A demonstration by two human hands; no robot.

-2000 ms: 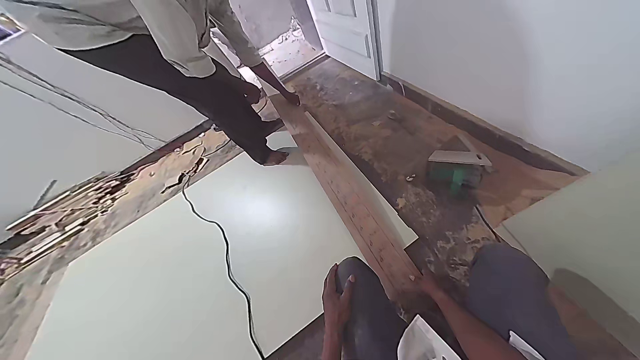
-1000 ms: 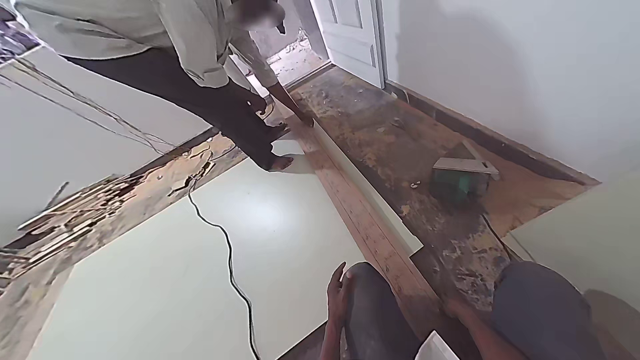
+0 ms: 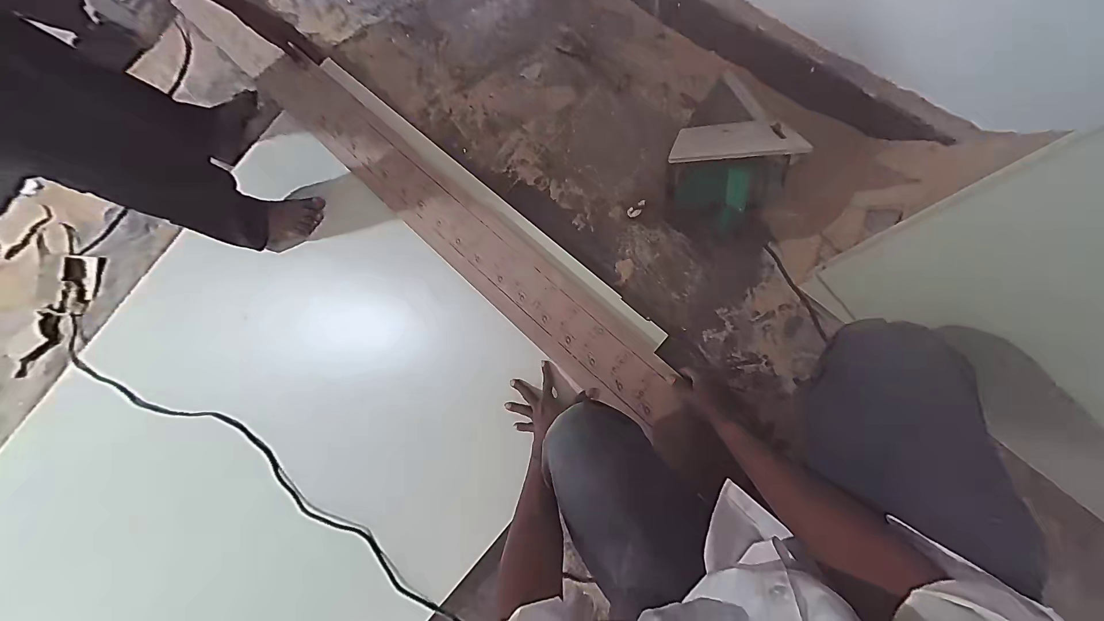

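A long, narrow wooden board (image 3: 517, 289) with rows of printed marks lies diagonally across a large pale, glossy sheet (image 3: 328, 414). At the board's near end, my right hand (image 3: 687, 385) rests on its right edge with the fingers partly hidden, so its hold is unclear. My left hand (image 3: 545, 398) is beside the board's left edge, by my raised knee, its fingers spread and nothing in them. A pale strip of the sheet shows along the board's right side. The far end of the board runs to the upper left, near another person's feet.
Another person's bare foot (image 3: 295, 221) stands on the sheet. A black cable (image 3: 276, 466) crosses the sheet. Right of the board, a green object (image 3: 729, 190) with a pale flat piece (image 3: 742, 141) on top sits on the stained floor. A second pale sheet (image 3: 992, 259) lies at right.
The view has tilted down and nearer to the board. My left hand's fingers have spread beside the board, lower than my knee top no longer plainly. The other person's upper body has left view.
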